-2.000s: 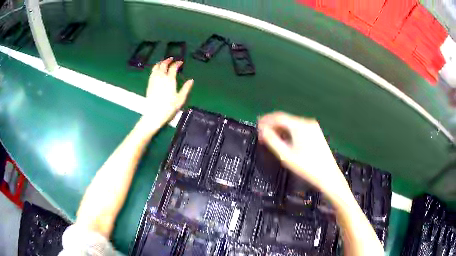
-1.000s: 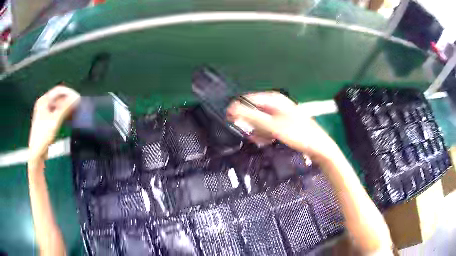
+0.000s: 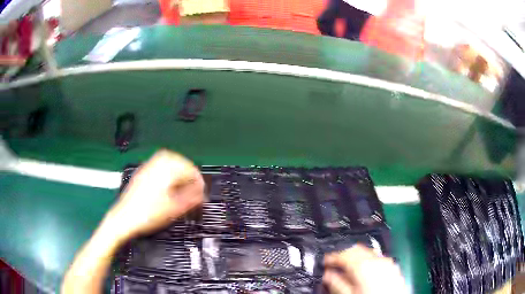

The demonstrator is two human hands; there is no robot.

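Observation:
The black blister tray (image 3: 247,224) lies in front of me and overlaps the white rail. Several of its pockets look flat and dark, others show glossy ribbed floors. My left hand (image 3: 167,189) is over the tray's upper left part, fingers curled down and blurred; whether it holds a part cannot be told. My right hand (image 3: 362,273) is low over the tray's right side, blurred and partly cut off by the bottom edge; its grip cannot be made out. Loose black phone housings lie on the green belt, one beyond the tray (image 3: 193,104) and one further left (image 3: 124,131).
The green conveyor belt (image 3: 322,120) runs across behind the tray, with a pale near rail (image 3: 69,174). A stack of black blister trays (image 3: 472,229) stands at the right. Red boxes (image 3: 276,12) and a pale shiny sheet (image 3: 115,43) are on the far side.
The view has shifted. My left hand has come from beyond the tray's left corner to over its upper left pockets. My right hand has moved lower and nearer; the dark part beside it no longer shows there.

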